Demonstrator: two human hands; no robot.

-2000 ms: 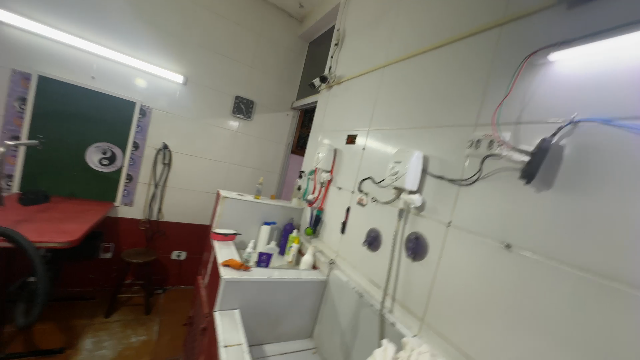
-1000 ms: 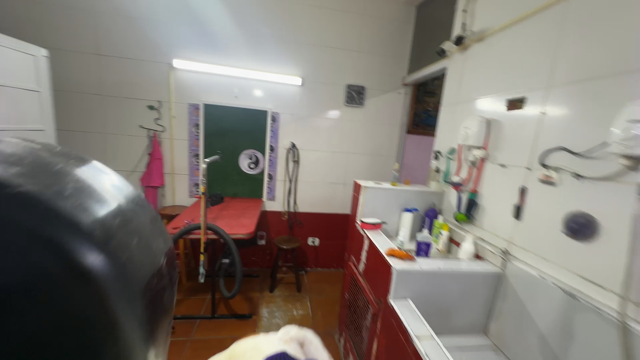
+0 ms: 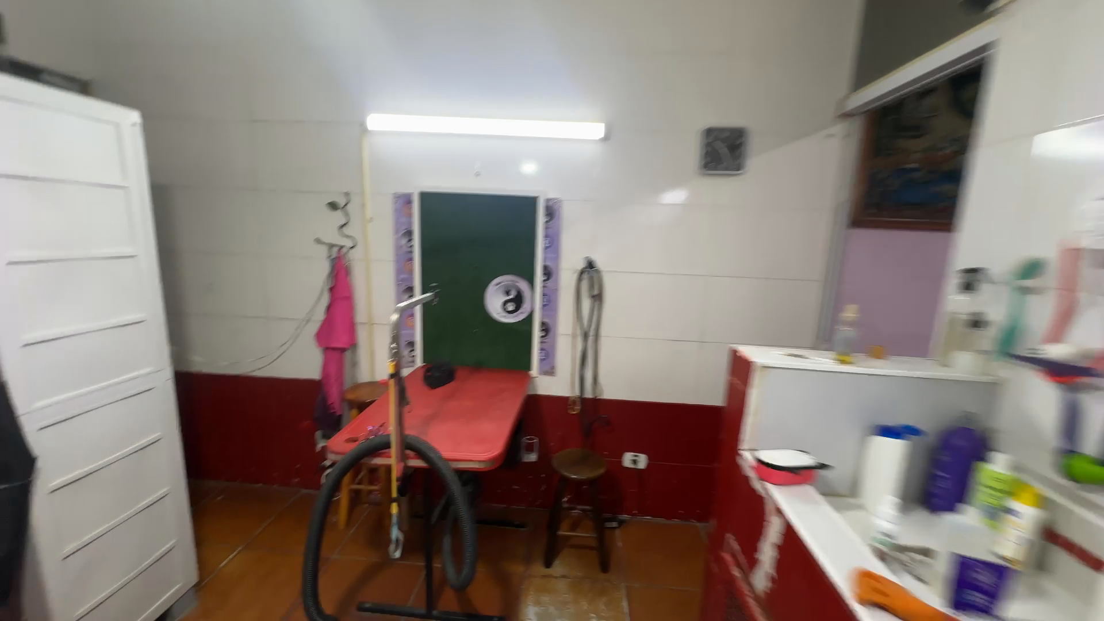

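Observation:
Neither my left hand nor my right hand shows in the head view. Ahead stands a red-topped grooming table [image 3: 466, 414] with a metal arm [image 3: 394, 362] at its near end and a black ribbed hose [image 3: 312, 517] looped below. A small black object [image 3: 439, 374] lies on the tabletop. At the lower right, a purple bottle [image 3: 955, 466], a white bottle [image 3: 883, 470] and several others stand by the tub ledge. A pink and white container [image 3: 787, 467] and an orange item [image 3: 893, 595] rest on the ledge.
A tall white cabinet [image 3: 95, 371] rises at the left. Wooden stools [image 3: 579, 464] stand beside and behind the table. A pink garment [image 3: 338, 319] hangs from a wall hook. The red and white tub partition [image 3: 733, 517] bounds the right side of the tiled floor [image 3: 250, 535].
The view has swung left and come closer to the table. The large dark rounded object at the left and the pale item at the bottom centre one second ago are out of view.

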